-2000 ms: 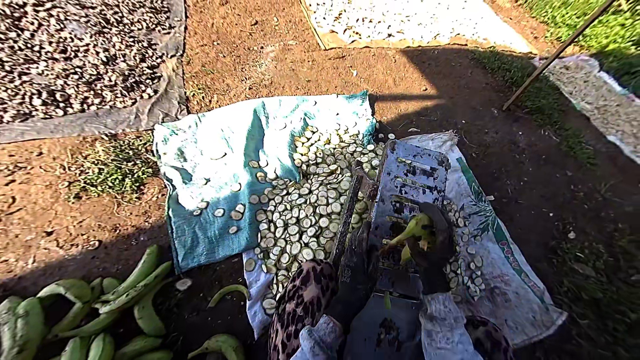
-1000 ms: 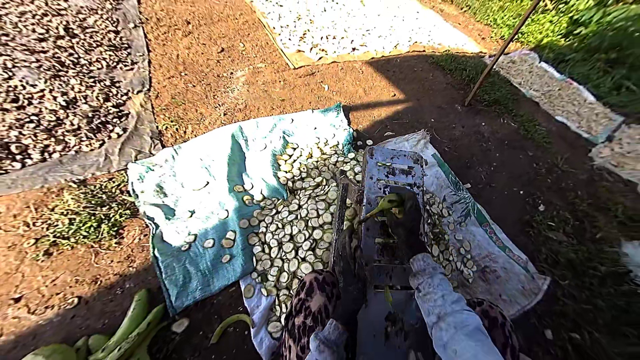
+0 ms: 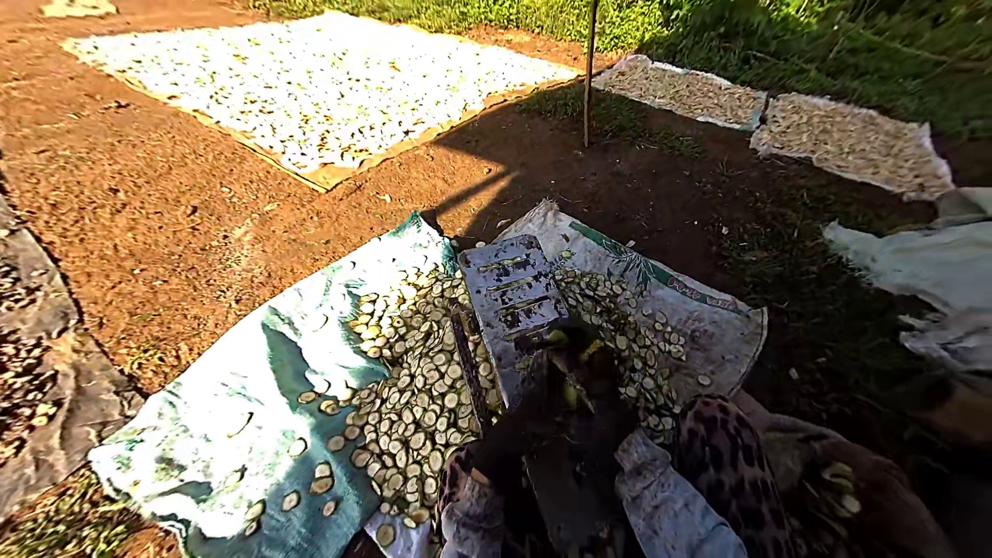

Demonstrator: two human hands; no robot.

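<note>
A metal slicer board [image 3: 515, 291] with several slots leans between my knees over the sacks. My right hand [image 3: 593, 372], dark and apparently gloved, is closed on a green plantain [image 3: 572, 394] at the lower part of the board. Close beside it, my left hand [image 3: 531, 411] is in deep shadow; whether it grips the plantain or the board is unclear. Round plantain slices [image 3: 411, 411] lie heaped on the teal sack [image 3: 310, 449] to the left of the board, and more slices [image 3: 620, 333] lie on the white sack [image 3: 713, 333] to its right.
A large sheet of drying slices [image 3: 333, 85] lies in sunlight beyond. A thin pole [image 3: 589, 77] stands on the soil, with two smaller spreads [image 3: 682, 89] behind it. A dark tarp [image 3: 70, 380] is at the left, and pale cloth [image 3: 914, 263] lies at the right.
The view has swung to the right. My left hand has come from the board's left side to beside my right hand. The right hand is lower on the board than before.
</note>
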